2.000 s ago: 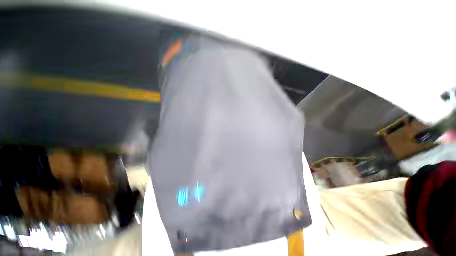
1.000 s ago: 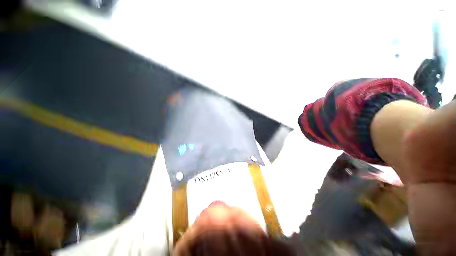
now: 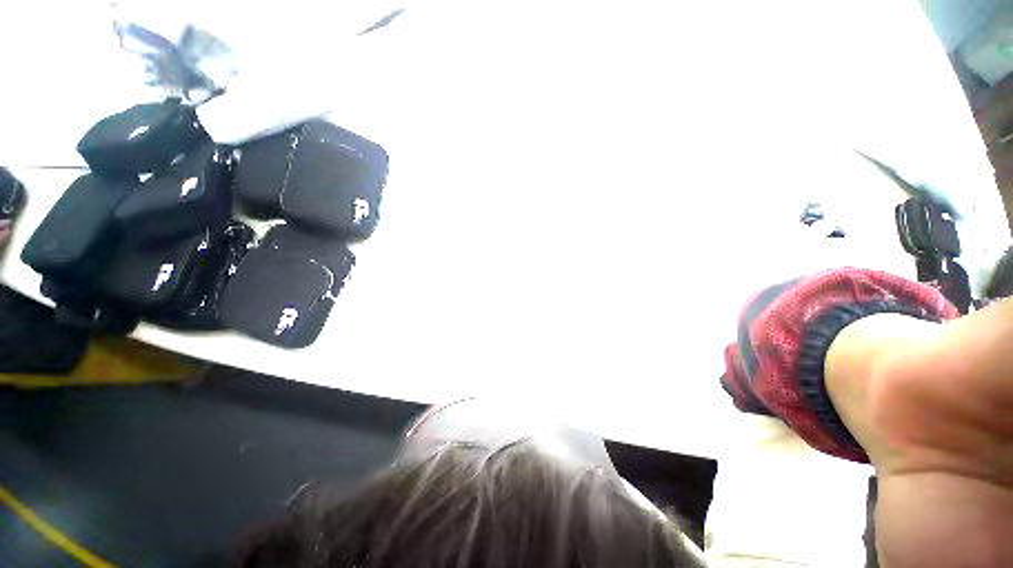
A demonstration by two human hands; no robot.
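Observation:
Several small black zippered bags (image 3: pixel 267 288) with small white logos lie heaped on the left part of the large white table (image 3: pixel 578 222). My right hand (image 3: pixel 944 444) is large and close to the camera at the right edge, bare, below a red and black striped sleeve cuff. Its wrist and lower part show, but its fingers are cut off by the edge, so I cannot tell whether it holds anything. It is not seen touching the bags. My left hand is not in view.
A crinkled clear plastic piece (image 3: pixel 189 61) lies behind the bags. Small dark objects (image 3: pixel 933 233) stand at the table's right side, with tiny pieces (image 3: pixel 822 220) nearby. Dark hair (image 3: pixel 478 510) covers the bottom. Yellow-lined dark floor (image 3: pixel 222 444) shows at lower left.
The view has swung from my apron and the floor to the table, and the black bags have come into view. My right wrist stays at the right, slightly lower than a second ago.

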